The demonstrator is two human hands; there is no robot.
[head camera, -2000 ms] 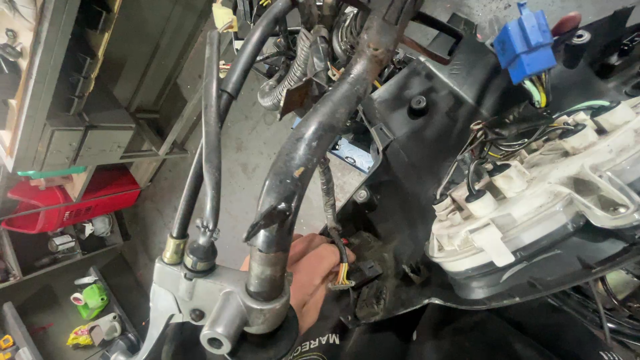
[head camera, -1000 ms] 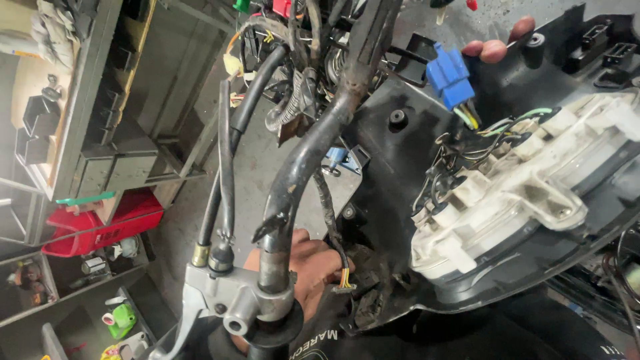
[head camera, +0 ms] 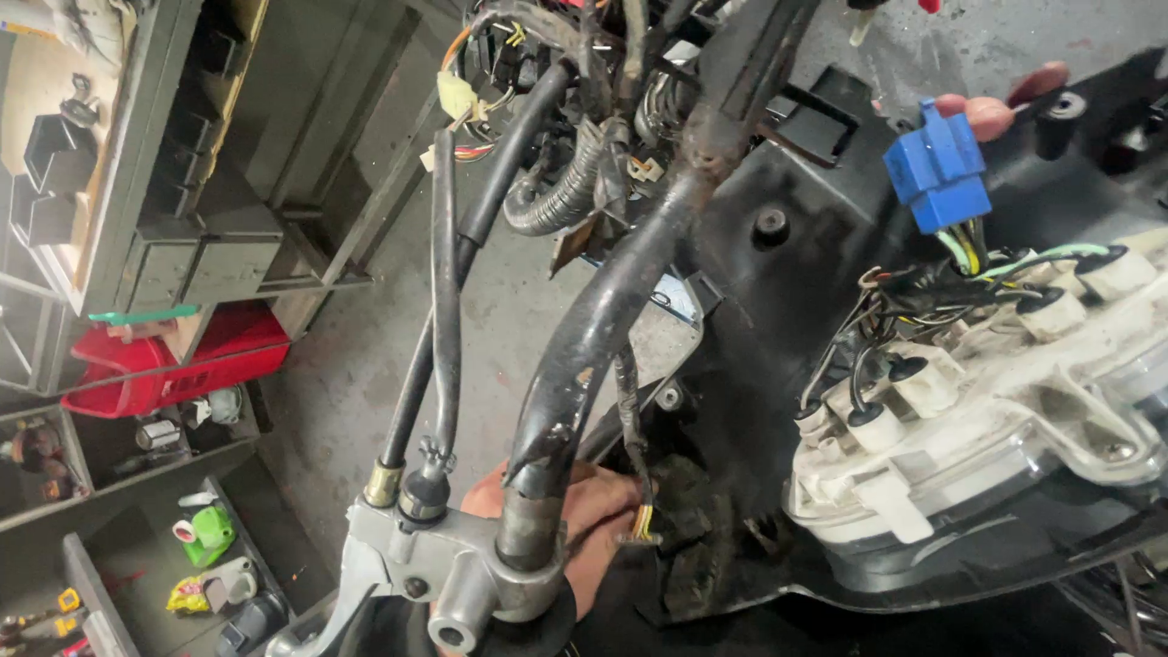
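Note:
My left hand (head camera: 598, 516) is partly hidden behind the metal handlebar tube (head camera: 584, 365), close to a small wire end with yellow and red leads (head camera: 643, 525); its grip does not show. At upper right, fingertips of my right hand (head camera: 990, 114) curl over the edge of a black plastic fairing panel (head camera: 748, 319), just behind a blue connector (head camera: 940, 169). The rest of that hand is hidden. The white-backed instrument cluster (head camera: 976, 420) lies against the panel, with wires running to the connector. A silver lever bracket (head camera: 456, 566) is clamped on the handlebar's lower end.
A wiring bundle with corrugated sleeve (head camera: 570, 192) hangs near the handlebar's upper part. Two black control cables (head camera: 445, 301) run beside the tube. At left stand a metal rack (head camera: 347, 237), a red plastic bin (head camera: 182, 360) and a divided tray (head camera: 137, 557) with small items.
More of my right fingertips shows beside the blue connector than two seconds ago. The connector has tilted to a more upright angle. My left hand remains behind the handlebar.

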